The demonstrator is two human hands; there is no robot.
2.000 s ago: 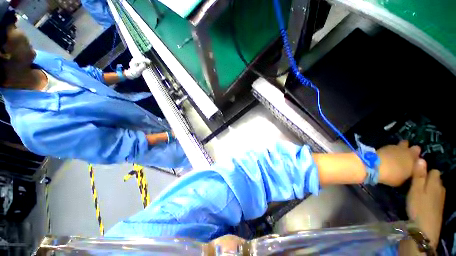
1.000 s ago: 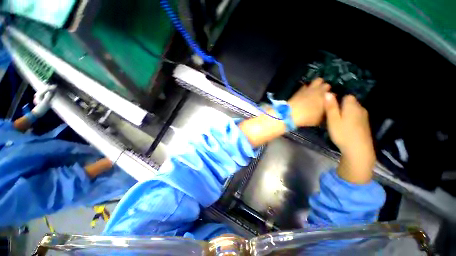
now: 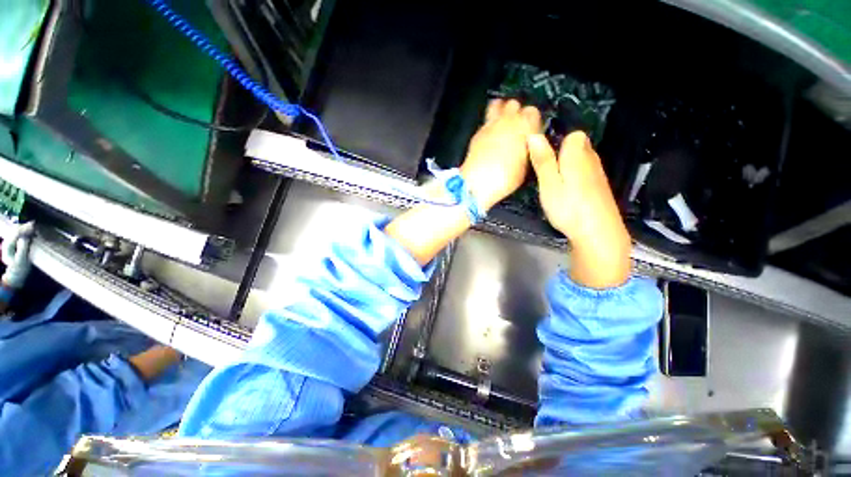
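Finger-sized green pieces (image 3: 594, 96) lie heaped in a deep black bin beyond the conveyor rail. My left hand (image 3: 504, 149), with a blue wrist strap (image 3: 460, 194), is over the near side of this bin, its fingertips at the pieces. My right hand (image 3: 580, 191) is just right of it, thumb close to my left fingers, fingers pointing into the bin. Whether either hand holds a small piece cannot be told; the fingertips are small and dark around them.
A second black bin with white scraps (image 3: 683, 212) stands at the right. A flat black tray (image 3: 378, 84) lies left of the bins. The conveyor rail (image 3: 373, 182) runs below them. A dark phone-like device (image 3: 686, 329) lies on steel. A coworker's blue sleeve (image 3: 65, 373) shows lower left.
The view has swung right, so bins and hands appear further left and the dark device has come into view. Both hands stay at the green pieces, close together.
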